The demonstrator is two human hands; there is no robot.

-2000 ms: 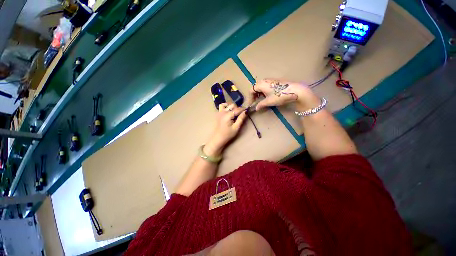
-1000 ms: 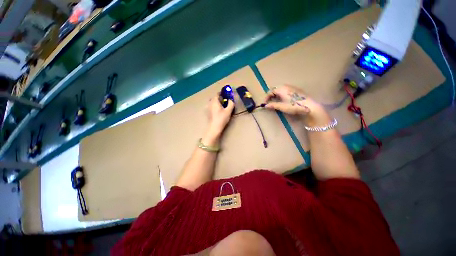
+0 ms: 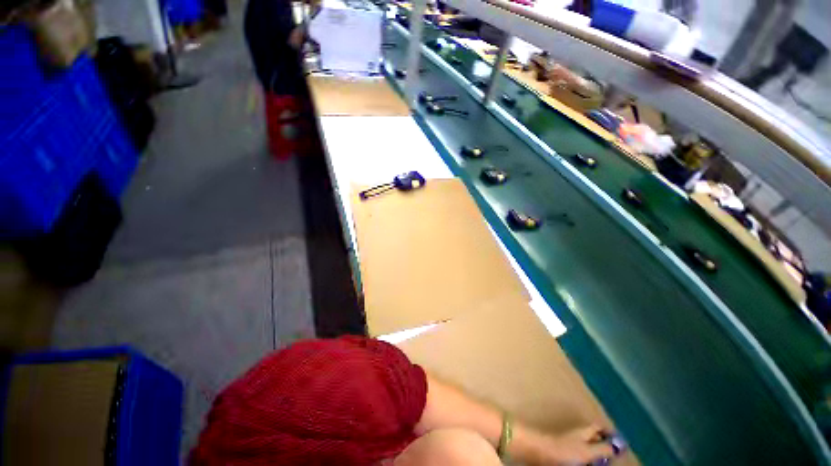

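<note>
My left hand (image 3: 586, 448) is at the bottom right, small and blurred. Its fingers are closed on a small dark lamp unit (image 3: 617, 444) with a bluish-white spot, partly hidden and near the picture's edge. My right hand is out of the picture. A black lamp unit (image 3: 410, 181) with a yellow mark lies at the far edge of the tan cardboard sheet (image 3: 424, 250), its short black leads pointing left. The nearer cardboard sheet (image 3: 497, 355) lies under my left forearm.
A green conveyor belt (image 3: 583, 273) on the right carries several black units. A white sheet (image 3: 374, 146) lies beyond the cardboard. A person (image 3: 269, 45) is by a red stool (image 3: 281, 127) at the far end. Blue crates (image 3: 150, 410) stand on the left floor.
The view has swung left along the bench. The power supply, my right hand and the second nearby unit have left the picture. My left hand now shows at the bottom right.
</note>
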